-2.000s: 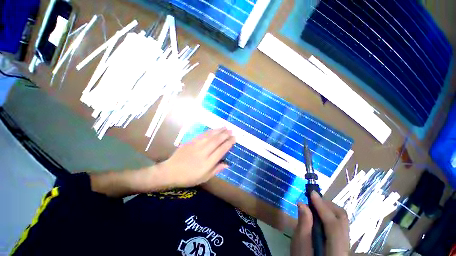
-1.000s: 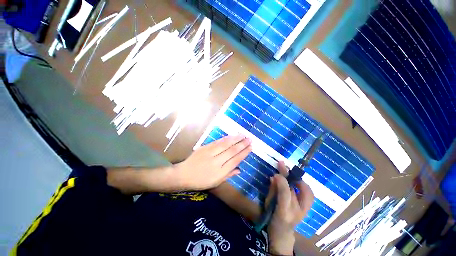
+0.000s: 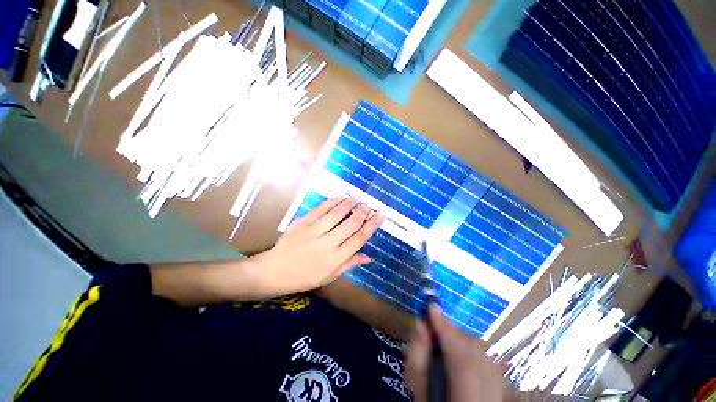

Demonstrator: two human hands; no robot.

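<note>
A blue solar cell panel (image 3: 408,169) lies flat on the brown tabletop, with a wide white strip (image 3: 471,264) across its middle and white strips along its short ends. My left hand (image 3: 314,243) lies flat on the panel's left part, fingers over the white band, gripping nothing that I can see. My right hand (image 3: 459,361), blurred and cut off by the bottom edge, holds a dark soldering iron (image 3: 430,314). The iron's tip points at the white band near the panel's middle; whether it touches is unclear.
Loose white strips lie in a heap (image 3: 208,118) on the left and a smaller heap (image 3: 565,338) on the right. Long white strips (image 3: 526,141) lie behind the panel. Two panel stacks (image 3: 369,27), (image 3: 620,86) stand on teal mats. A dark stand (image 3: 652,322) is at right.
The iron, tilted over the panel's right part a second ago, now points forward near the middle of the white band. My left hand stays on the panel. The camera view has shifted.
</note>
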